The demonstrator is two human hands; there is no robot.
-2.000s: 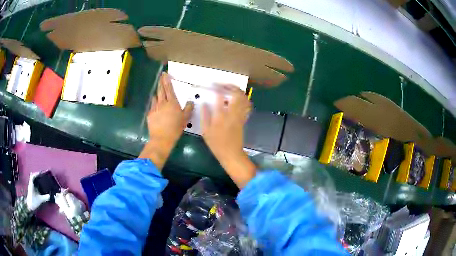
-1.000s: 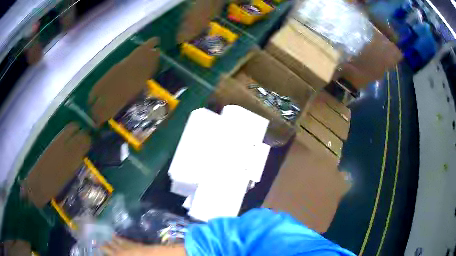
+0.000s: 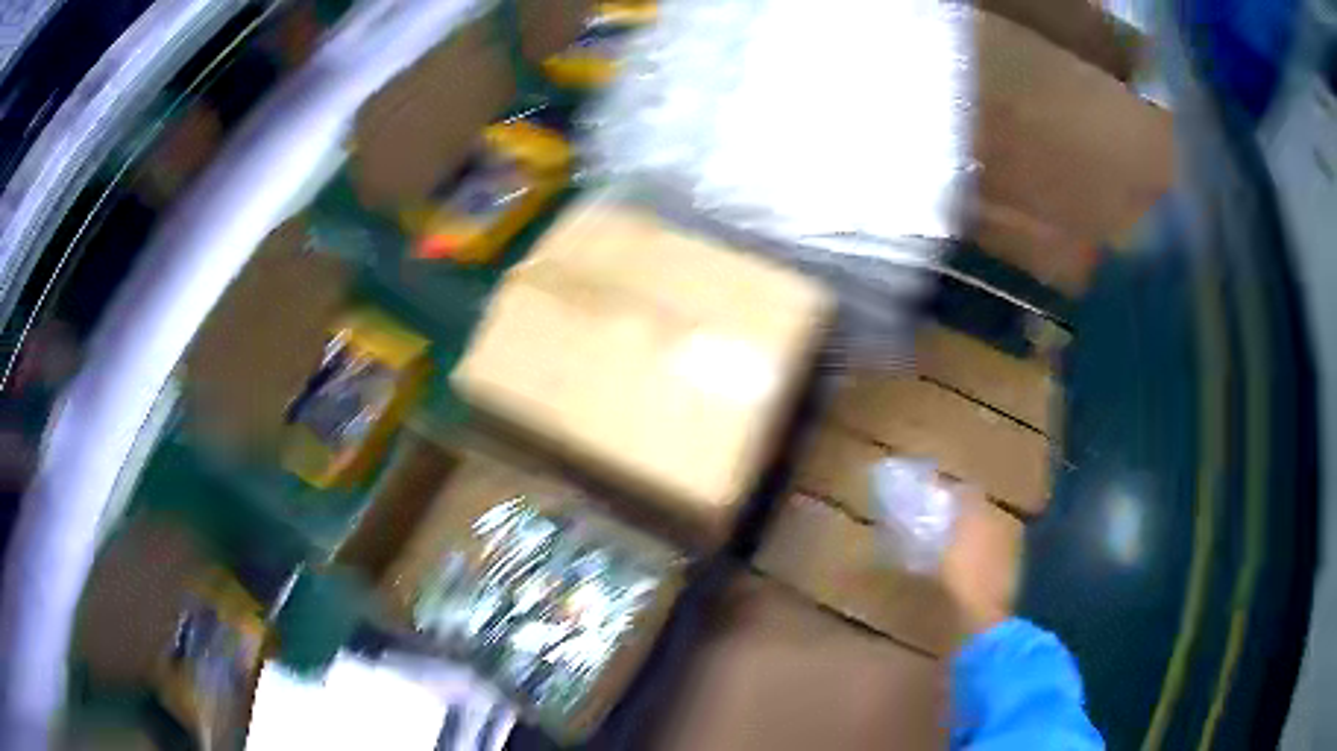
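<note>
My right hand [image 3: 982, 561], blurred, reaches in from the lower right in a blue sleeve. A small clear, shiny poly bag [image 3: 916, 514] is at its fingertips and looks held; the grip is smeared by motion. Both are over brown closed cartons [image 3: 865, 565]. My left hand is not in view.
A deep open carton [image 3: 418, 506] holds small silver-green pieces. A closed tan carton [image 3: 645, 345] stands behind it. Shiny clear plastic sheeting [image 3: 836, 118] lies beyond. White inserts [image 3: 345, 712] lie at bottom left. Yellow-sided gift boxes [image 3: 359, 396] stand along the green conveyor.
The view has swung right, away from the gift boxes to the cartons. The hand shows at the right over the cartons with a small clear bag; the left hand is out of view.
</note>
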